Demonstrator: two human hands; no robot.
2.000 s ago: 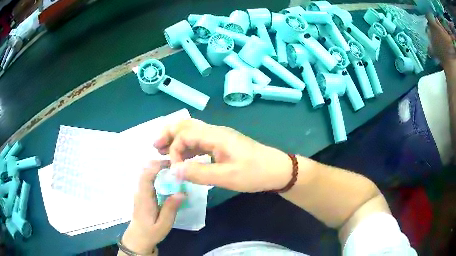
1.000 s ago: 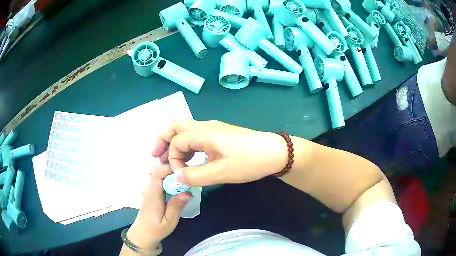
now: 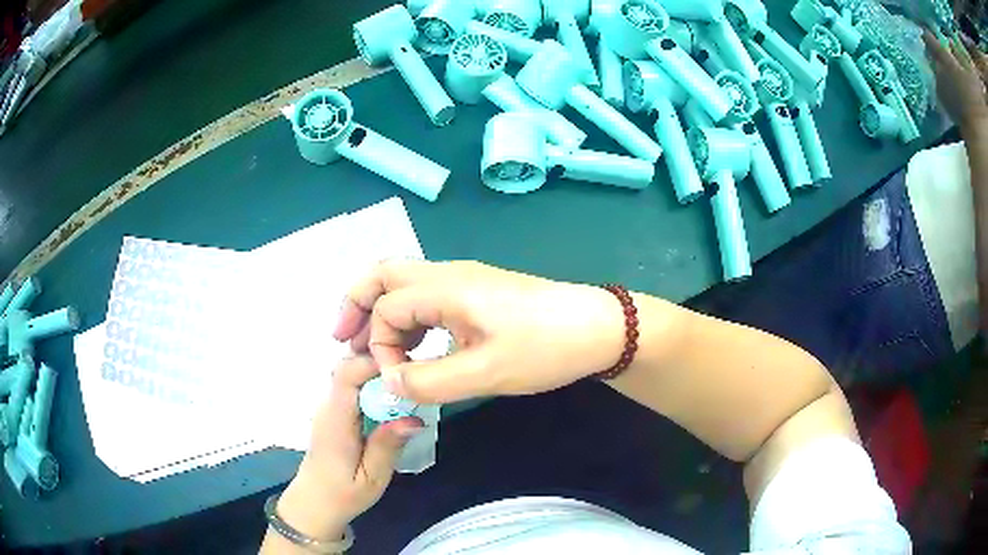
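My left hand (image 3: 345, 455) grips a turquoise fan (image 3: 388, 403) with its pale round end facing up; most of the fan is hidden by the fingers. My right hand (image 3: 466, 331) is over it, thumb and a fingertip on the round end. A small pale disc seems to lie there, but whether the right fingers pinch it cannot be told. White label sheets (image 3: 173, 314) with rows of grey ring prints lie left of my hands, on other white sheets.
A heap of turquoise fans (image 3: 618, 168) lies at the back right, and one single fan (image 3: 395, 163) lies behind the sheets. A smaller turquoise pile (image 3: 38, 423) is at the far left. A person's arm (image 3: 959, 92) and dark blue clothed leg (image 3: 867, 260) are at the right.
My view has tilted, so the fans and sheets sit higher in the picture than two seconds ago. The right thumb has come down onto the fan's round end. The hands barely move over the last second.
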